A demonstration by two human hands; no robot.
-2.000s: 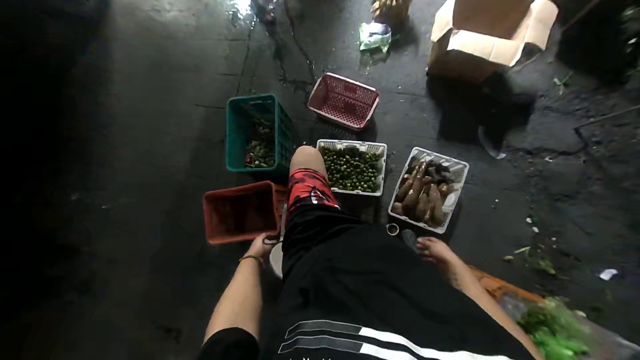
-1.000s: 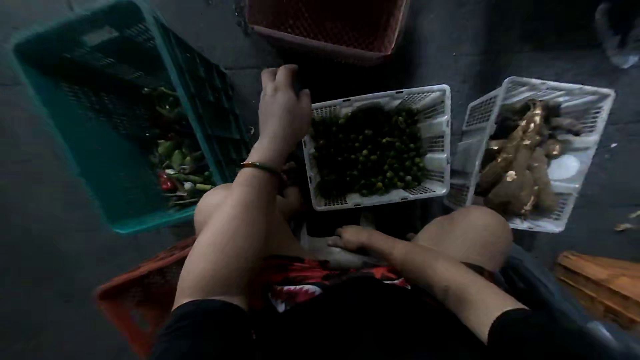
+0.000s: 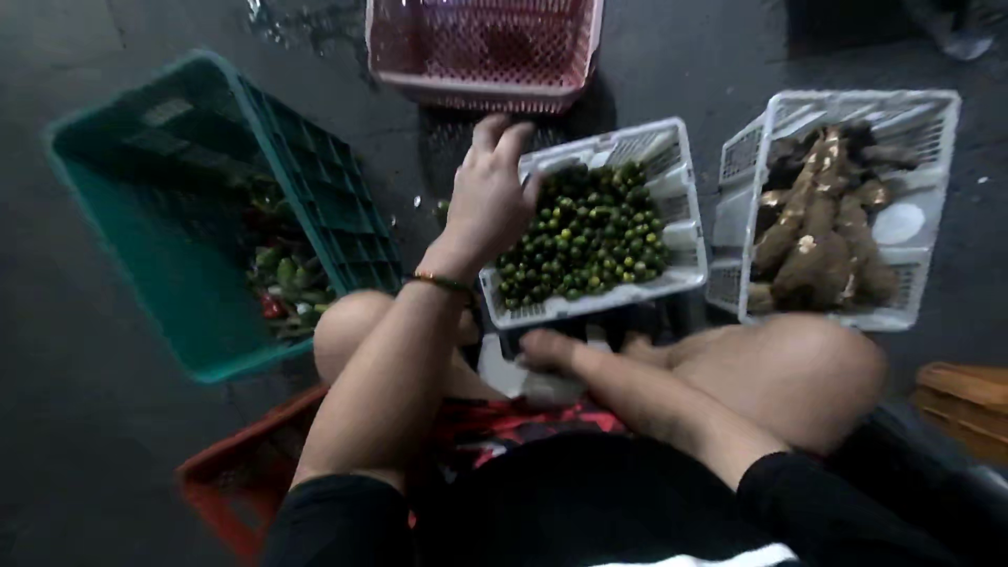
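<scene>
My left hand (image 3: 490,193), with a beaded bracelet at the wrist, is over the left rim of a white plastic crate (image 3: 693,213). Its fingers point up and spread a little; whether it grips the rim does not show. Small green citrus fruits (image 3: 591,236) fill much of this crate, a few of them yellowish. My right hand (image 3: 549,352) is low, just below the crate's near edge, blurred, beside something pale (image 3: 504,366) between my legs. What its fingers do is hidden.
A teal plastic crate (image 3: 134,268) with green and red vegetables (image 3: 291,276) stands left. A pink perforated basket (image 3: 480,83) lies ahead. Right is a white crate (image 3: 937,205) of large brown roots (image 3: 819,236). A red crate (image 3: 228,465) and an orange crate (image 3: 965,394) are near my sides.
Two seconds ago I was upright with my hands by my sides; now I am low among the crates. Since one second ago, the white crate of citrus has tilted in view.
</scene>
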